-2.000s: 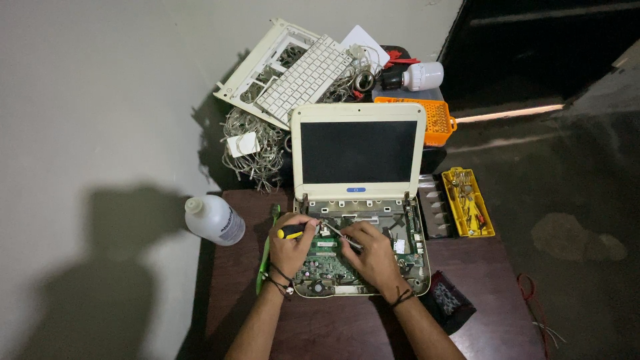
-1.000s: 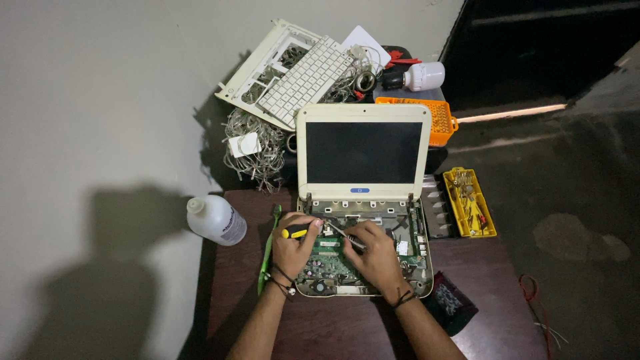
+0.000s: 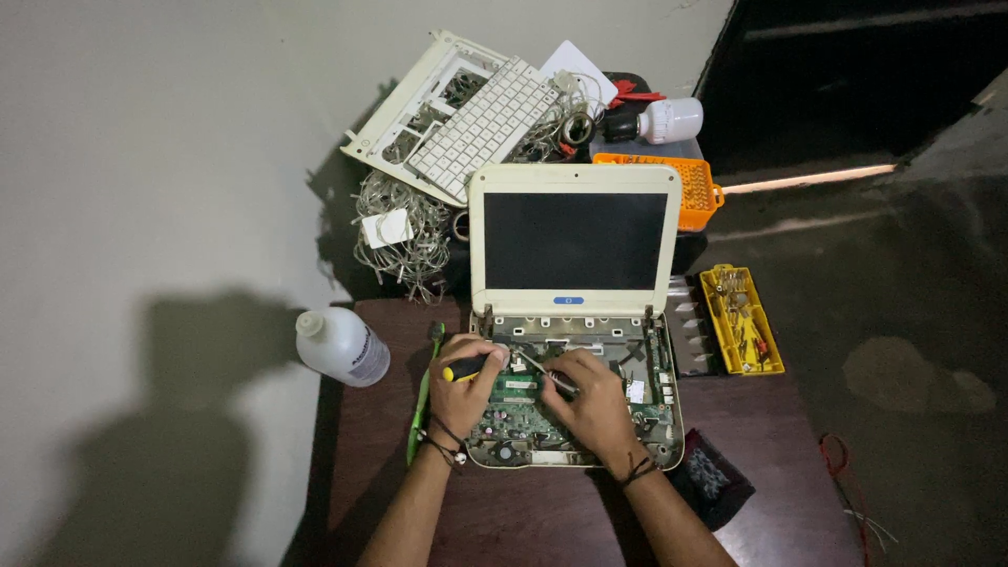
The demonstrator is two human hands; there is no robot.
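Note:
An opened small white laptop stands on the dark wooden table, its black screen (image 3: 573, 241) upright and its green circuit board (image 3: 516, 409) bare. My left hand (image 3: 465, 386) is over the board's upper left, closed on a screwdriver with a yellow and black handle (image 3: 465, 368). My right hand (image 3: 587, 398) grips a thin metal tool (image 3: 557, 380), perhaps tweezers, whose tip points up and left towards my left fingertips. Both tips meet near a small white connector (image 3: 518, 364); whether they touch it I cannot tell.
Left are a green toothbrush (image 3: 421, 402) and a white plastic bottle (image 3: 344, 346). A yellow bit case (image 3: 743, 319) and a dark pouch (image 3: 711, 480) lie right. Behind are a loose white keyboard (image 3: 484, 126), tangled clear cables (image 3: 402, 268), an orange bit box (image 3: 693, 189) and a light bulb (image 3: 671, 120).

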